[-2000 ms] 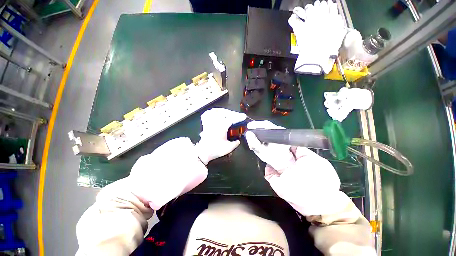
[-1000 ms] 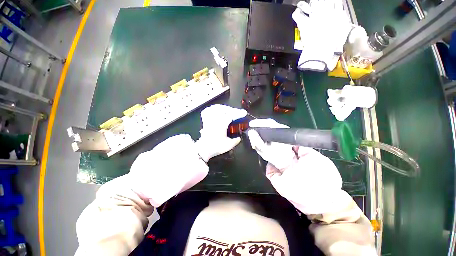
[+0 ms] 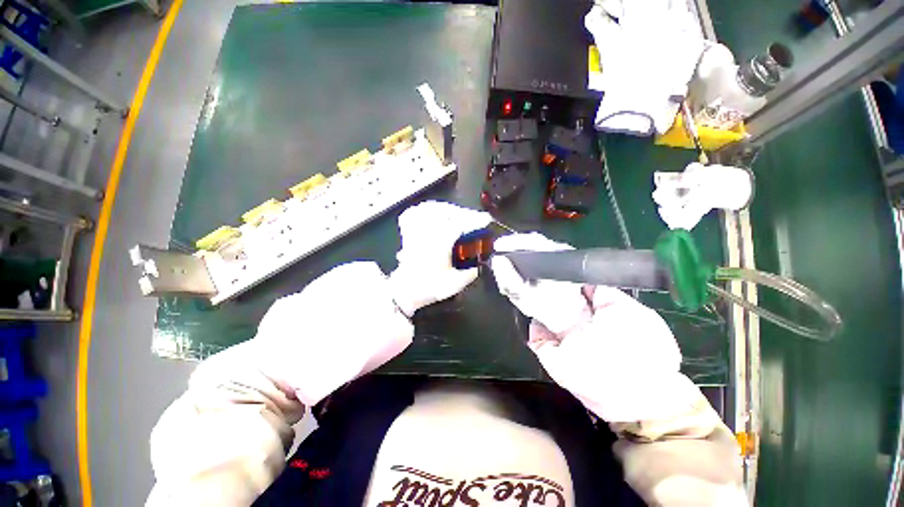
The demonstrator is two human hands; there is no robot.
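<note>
My left hand (image 3: 433, 259), in a white glove, holds a small wound coil (image 3: 472, 250) with orange windings and a dark blue-black body. My right hand (image 3: 540, 282), also gloved, holds a long grey dispensing syringe (image 3: 605, 267). The syringe lies nearly level, its narrow end at the coil's right side; whether the tip touches the coil cannot be told. A green cap (image 3: 682, 269) sits at its far end, with a clear air hose (image 3: 783, 297) looping to the right. The coil fixture (image 3: 332, 223), a silver bar with several yellow blocks, lies slanted at the left.
Waiting coils (image 3: 572, 173) lie beyond my hands, by a black box (image 3: 541, 59) with small lights. Spare gloves (image 3: 644, 64), a yellow tray (image 3: 702, 131) with a bottle (image 3: 758, 74), and a crumpled white glove (image 3: 702, 193) are at the right. A conveyor (image 3: 813, 396) runs beyond the bench edge.
The syringe's capped end has shifted slightly to the right. My left hand keeps its hold on the coil. The bench items appear slightly higher in the view.
</note>
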